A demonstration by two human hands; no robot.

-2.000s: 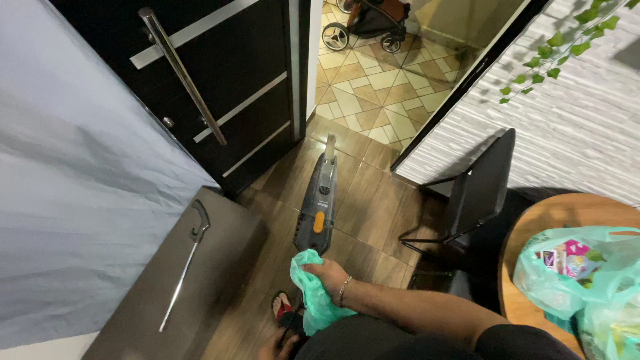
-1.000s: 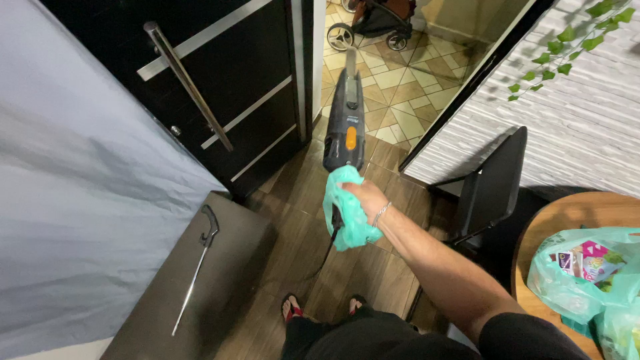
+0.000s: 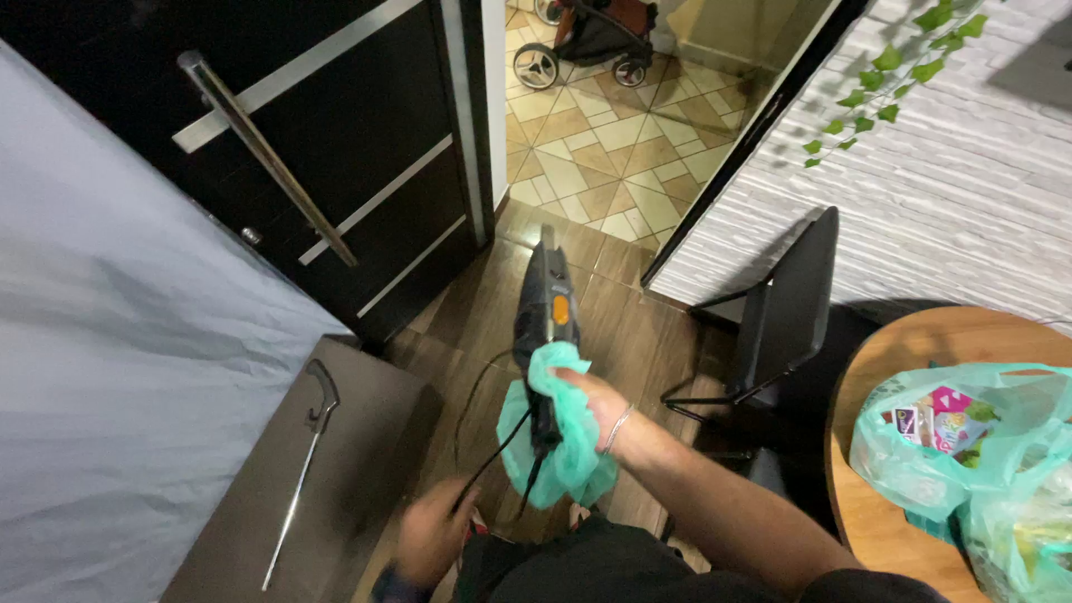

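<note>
My right hand [image 3: 590, 406] grips a dark handheld vacuum cleaner [image 3: 544, 310] with an orange button, and a thin green plastic bag [image 3: 569, 452] is bunched around its handle. The vacuum's nozzle points away from me, over the wooden-look floor. At the lower middle, my left hand [image 3: 435, 528] holds the black power cord [image 3: 494, 459], which loops down from the vacuum. Part of the cord is hidden behind my hand and clothing.
A metal tube with a black handle [image 3: 306, 477] lies on a grey-brown surface [image 3: 377, 427] at left. A black door [image 3: 377, 109] stands beside the doorway, with a stroller [image 3: 603, 38] beyond. At right are a black chair [image 3: 787, 293] and a round wooden table [image 3: 871, 352] bearing plastic bags [image 3: 904, 469].
My left hand has come into view at the lower middle and taken hold of the cord. The vacuum, held out toward the doorway a second ago, is now lower and closer to my body.
</note>
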